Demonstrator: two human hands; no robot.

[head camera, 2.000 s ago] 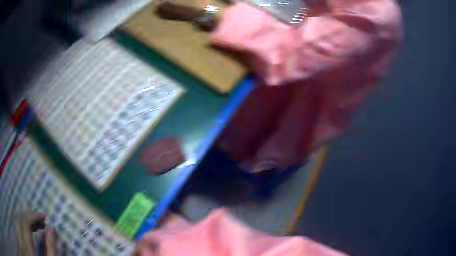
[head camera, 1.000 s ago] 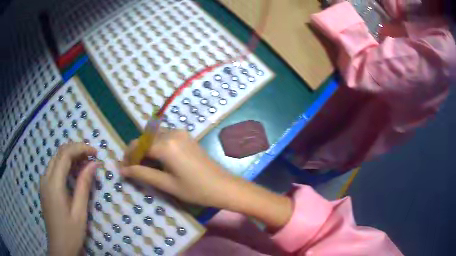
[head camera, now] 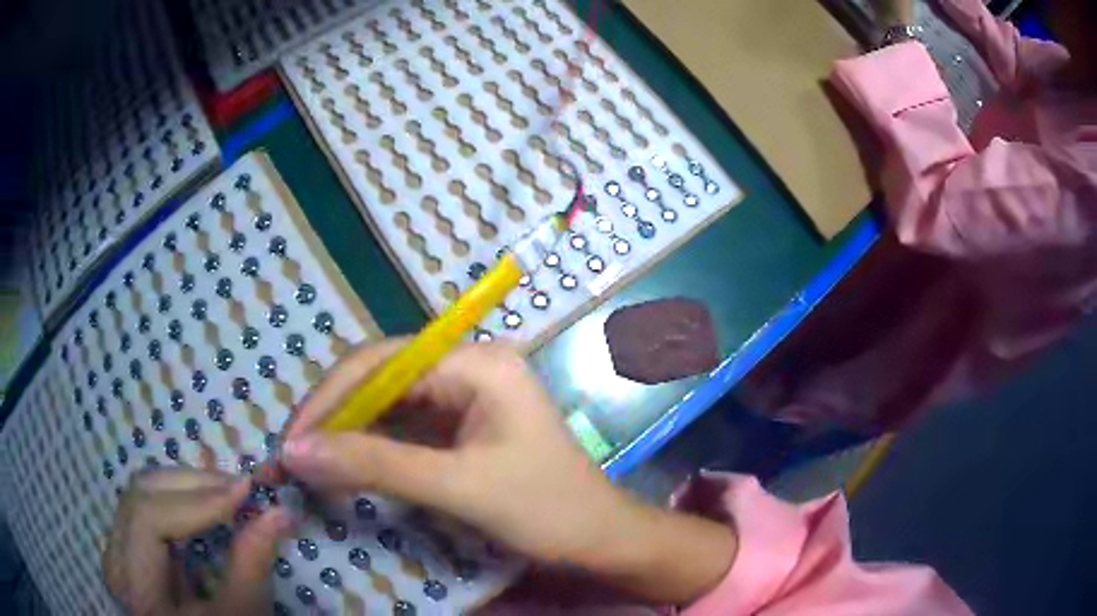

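My right hand (head camera: 469, 457) holds a thick yellow pen-shaped tool (head camera: 415, 349) with a whitish rear band and a thin red wire leaving the back. Its tip is hidden at my fingertips. My left hand (head camera: 181, 542), cut off by the lower edge, has bent fingers close to the right fingertips; whether it pinches a small part cannot be seen. Both hands are over a white board (head camera: 156, 325) with rows of small dark shiny round parts (head camera: 306, 292) and tan bead-like shapes. The lower left of this board is partly hidden by my hands.
A second white board (head camera: 481, 144) has tan shapes, with shiny parts along its near end. A reddish-brown pad (head camera: 662, 341) lies near the blue-taped edge (head camera: 770, 337). A green label (head camera: 587, 436) is partly hidden. Brown board (head camera: 770, 108) and a person's pink sleeve (head camera: 920, 132) are at right. More boards stand left.
Both hands and the tool have come into fuller view since the blurred earliest frame. Since one second ago, the hands have come closer together, and the view has shifted, moving the boards and pad rightward.
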